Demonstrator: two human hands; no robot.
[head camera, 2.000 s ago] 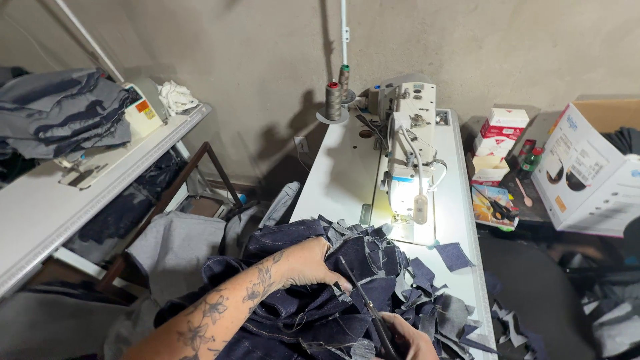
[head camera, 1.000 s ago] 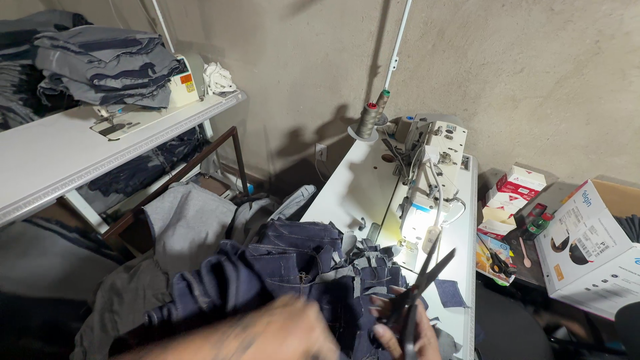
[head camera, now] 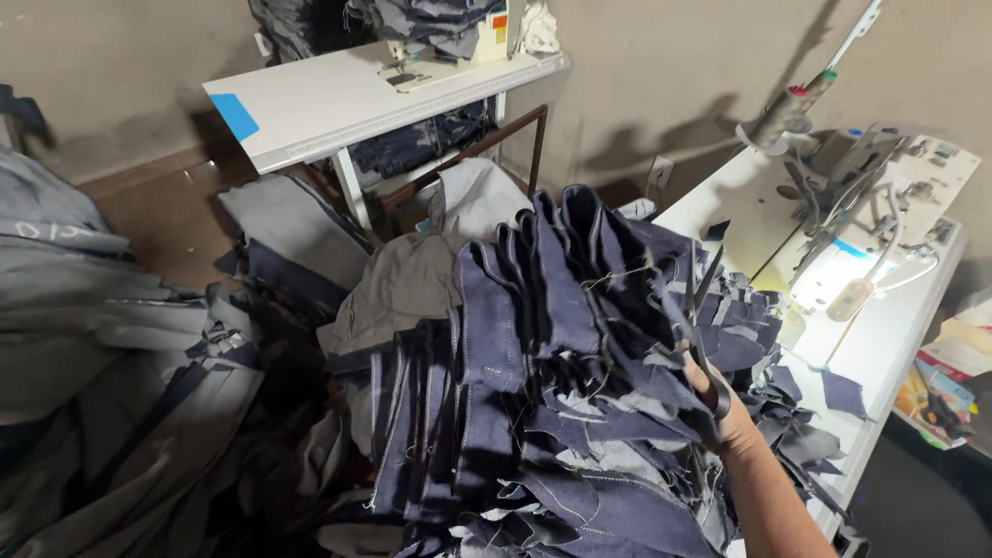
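Note:
My right hand (head camera: pixel 717 403) comes in from the lower right with its fingers around the handles of a pair of scissors (head camera: pixel 700 298), whose blades point up and stand apart. It is against a large bundle of dark blue denim pieces (head camera: pixel 492 325) with pale stitching, folded side by side, with loose threads. My left hand does not show; the bundle may hide it. Beyond the scissors, small denim scraps (head camera: pixel 732 341) lie heaped on the white sewing table beside a lit industrial sewing machine (head camera: pixel 876 225).
A second white sewing table (head camera: pixel 310 105) with a machine and piled cloth stands at the upper left. Grey cloth piles (head camera: pixel 93 325) fill the left side. Thread cones (head camera: pixel 783 116) stand behind the lit machine. A brown metal frame (head camera: pixel 539 147) rises between the tables.
The view has swung left. The denim bundle is now spread in upright folds in front of me. My left arm, seen across the cloth before, is out of sight.

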